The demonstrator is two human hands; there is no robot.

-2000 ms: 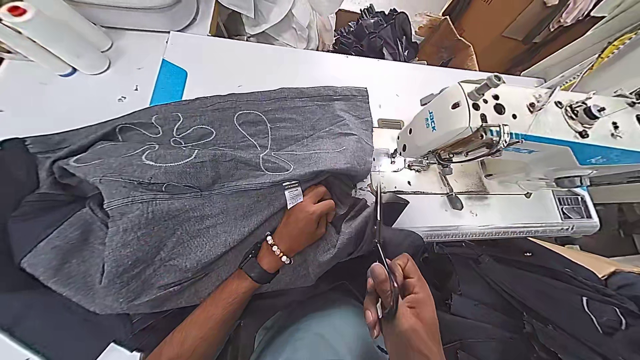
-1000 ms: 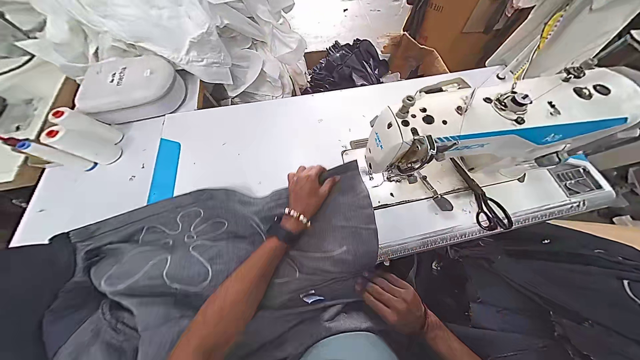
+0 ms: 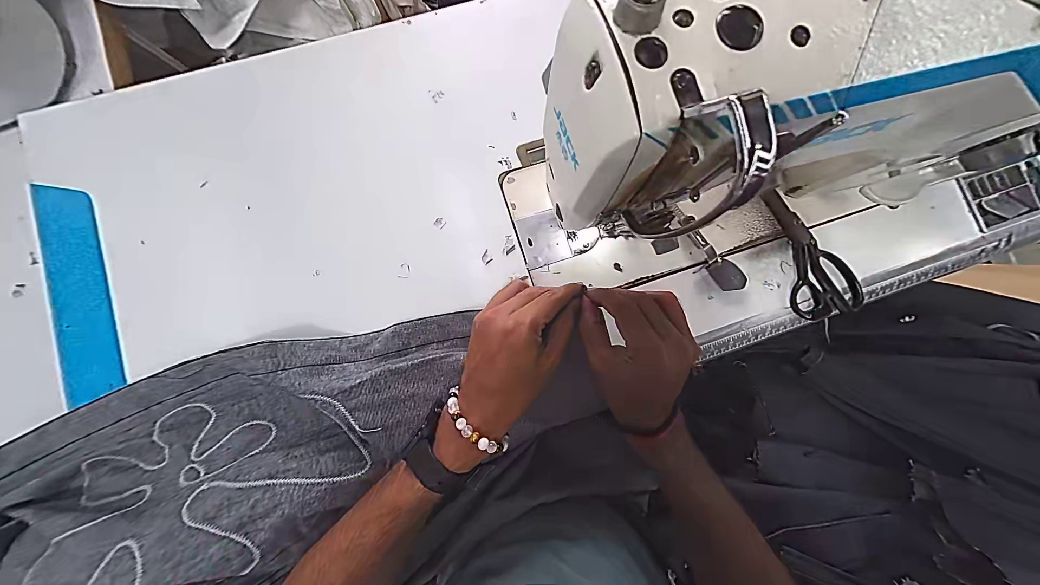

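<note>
Grey denim cloth (image 3: 268, 422) with white flower-shaped stitching lies along the table's near edge and over my lap. My left hand (image 3: 512, 357), with a beaded bracelet and a dark wristband, pinches the cloth's upper corner. My right hand (image 3: 642, 349) pinches the same corner, its fingertips meeting those of the left. Both hands are just in front of the needle plate (image 3: 548, 236) of a white and blue Jack sewing machine (image 3: 601, 122). The cloth edge between the fingertips is mostly hidden. Black-handled scissors (image 3: 821, 280) lie on the machine bed, right of the presser foot (image 3: 587, 237).
The white tabletop (image 3: 284, 203) bears thread scraps and a blue strip (image 3: 77, 292). A measuring tape (image 3: 731, 341) runs along the front edge. Dark cloth (image 3: 877, 439) is heaped at the right. White fabric (image 3: 301, 16) lies beyond the table's far edge.
The scissors, in my right hand two seconds ago, now lie on the machine bed. Both hands have come together at the cloth's corner near the needle. The view has moved closer.
</note>
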